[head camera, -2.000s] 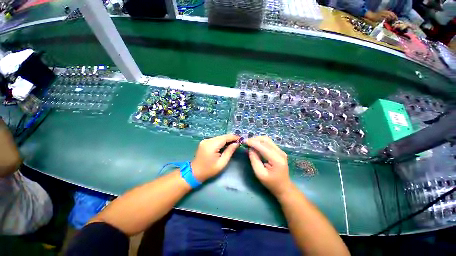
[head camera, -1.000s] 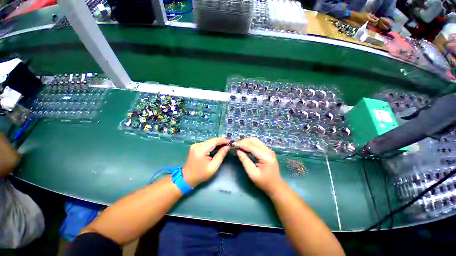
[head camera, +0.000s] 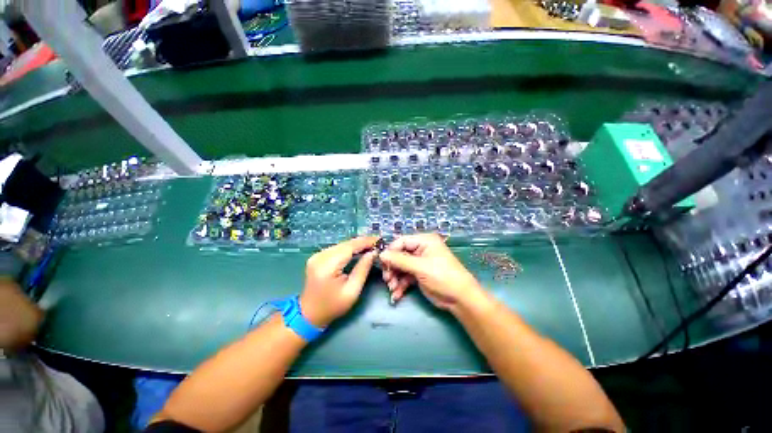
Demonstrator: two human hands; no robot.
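Observation:
My left hand (head camera: 336,277), with a blue strap (head camera: 301,320) at the wrist, pinches a tiny dark assembly (head camera: 380,245) between thumb and forefinger. My right hand (head camera: 421,269) meets it from the right, its fingertips on the same assembly and its lower fingers curled. The fingers hide most of the assembly. Behind my hands a large clear blister tray (head camera: 405,202) holds rows of round dark-silver units. To its left, a parts tray (head camera: 322,207) is heaped with black, yellow and silver pieces (head camera: 247,207). Small reddish-brown screws (head camera: 497,265) lie scattered right of my right hand.
A green box (head camera: 628,158) stands right of the large tray, with a thick dark grey cylinder (head camera: 707,156) slanting in front of it. Stacked blister trays (head camera: 735,262) lie far right. A grey post (head camera: 118,93) rises at left. Another person's arm (head camera: 19,315) shows at the left edge.
The view has turned, so the bench appears shifted left. My hands stay together at the small assembly. My right hand's lower fingers now reach further down, below the pinch.

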